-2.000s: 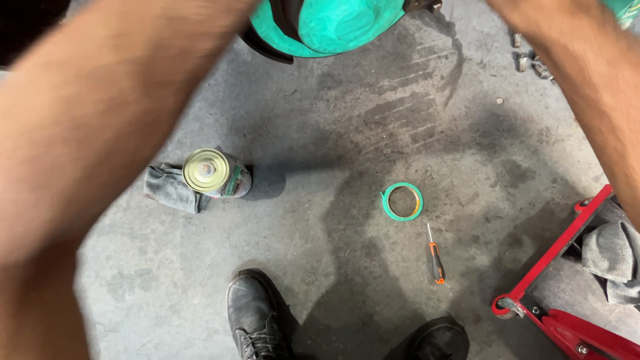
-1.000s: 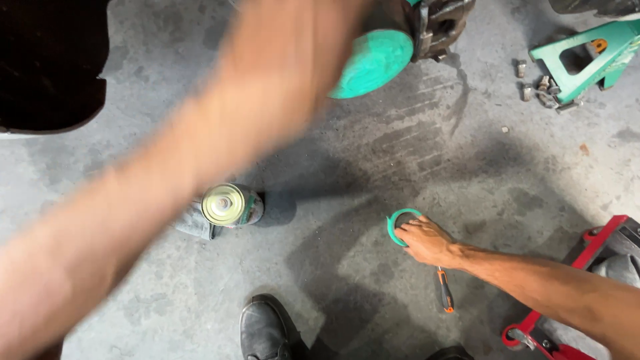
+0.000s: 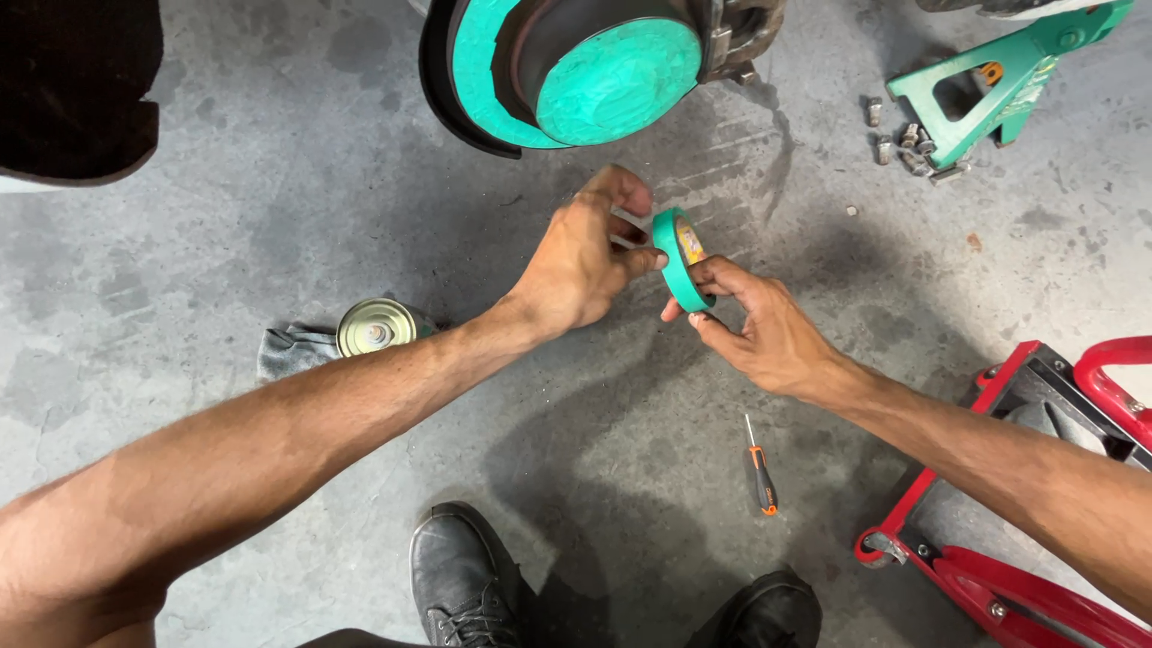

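Observation:
My right hand (image 3: pixel 760 328) holds a roll of green masking tape (image 3: pixel 675 261) by its lower part, thumb outside and fingers at the core. At the roll's left side is my left hand (image 3: pixel 589 247), its thumb tip at the tape's outer face and its other fingers curled apart from it. Whether the left thumb touches the tape is hard to tell. Above both hands is a wheel hub and brake disc assembly, its round hub face (image 3: pixel 621 81) covered in green tape, with more green on the ring behind. A brake caliper or bracket (image 3: pixel 742 36) sits at its right.
An aerosol can (image 3: pixel 376 329) stands by a grey cloth (image 3: pixel 292 351) on the left. A screwdriver (image 3: pixel 761 477) lies on the concrete floor. Several lug bolts (image 3: pixel 916 153) lie beside a green jack stand (image 3: pixel 990 90). A red-framed creeper or rolling seat (image 3: pixel 954 432) is at lower right.
The tape roll lay on the floor above the screwdriver; my right hand reached it and now holds it up below the hub. My left hand has come down beside the roll.

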